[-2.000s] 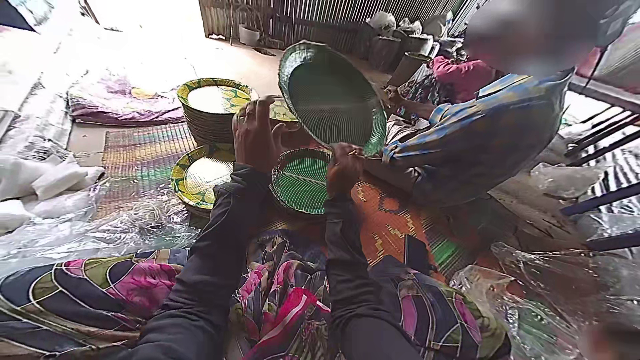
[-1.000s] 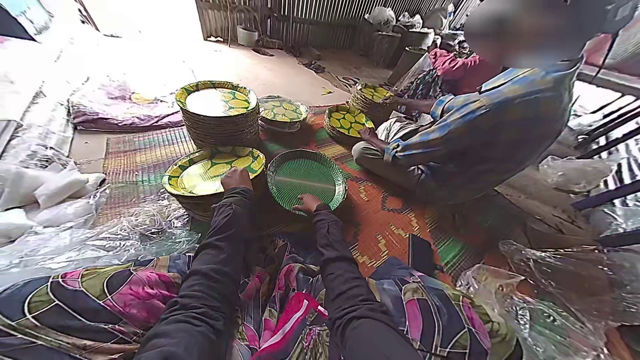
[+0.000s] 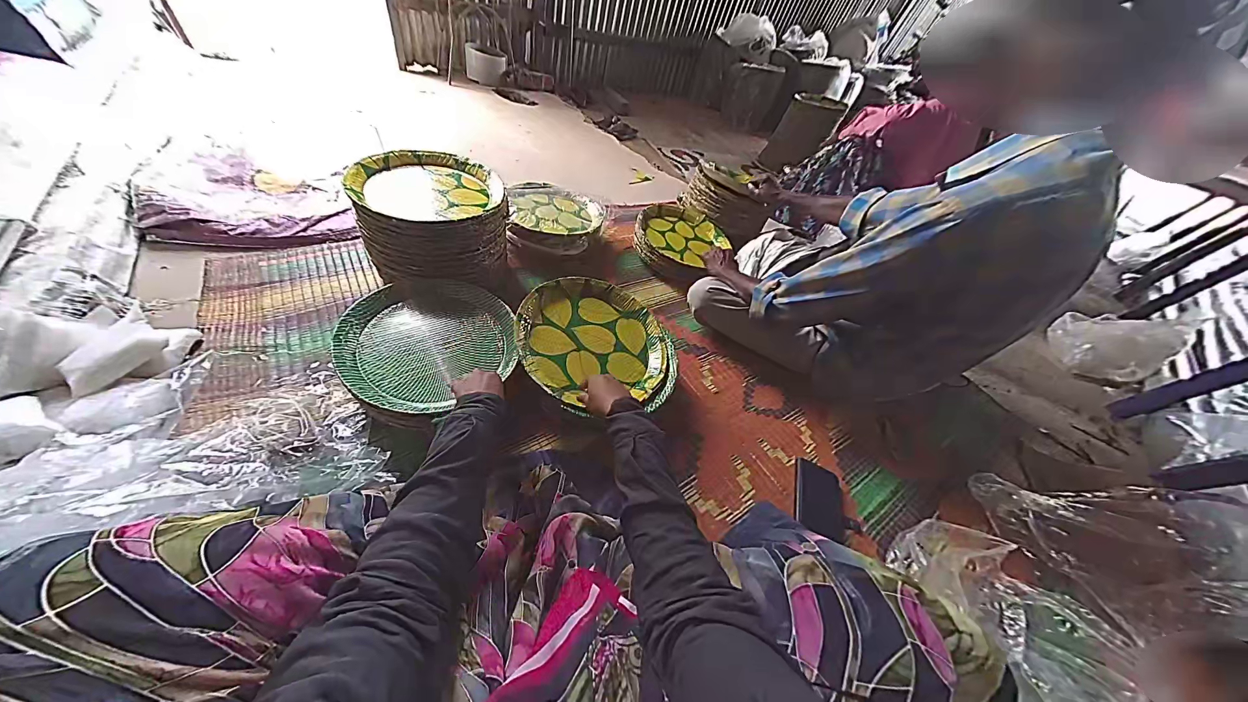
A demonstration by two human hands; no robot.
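My left hand (image 3: 478, 384) is at the near right rim of a green round tray (image 3: 409, 346), the top one of a stack; whether it grips the rim is unclear. My right hand (image 3: 606, 392) has its fingers on the near rim of a round tray with yellow leaf shapes (image 3: 592, 338), which lies over a green tray (image 3: 668, 375) whose edge shows at the right. Behind the left stack rises a tall stack of leaf-patterned trays (image 3: 429, 210). A lower stack (image 3: 556, 216) stands beside it.
At the right a seated person in a checked shirt (image 3: 936, 253) has a hand at a leaf-patterned tray stack (image 3: 682, 237); another stack (image 3: 726, 195) stands behind. Clear plastic sheeting (image 3: 253, 448) lies left, a dark flat object (image 3: 821, 497) near my knee, and a woven mat (image 3: 770, 409) underneath.
A green tray now tops the left stack, where a leaf-patterned tray was a second ago. A leaf-patterned tray now lies over the green one at the right.
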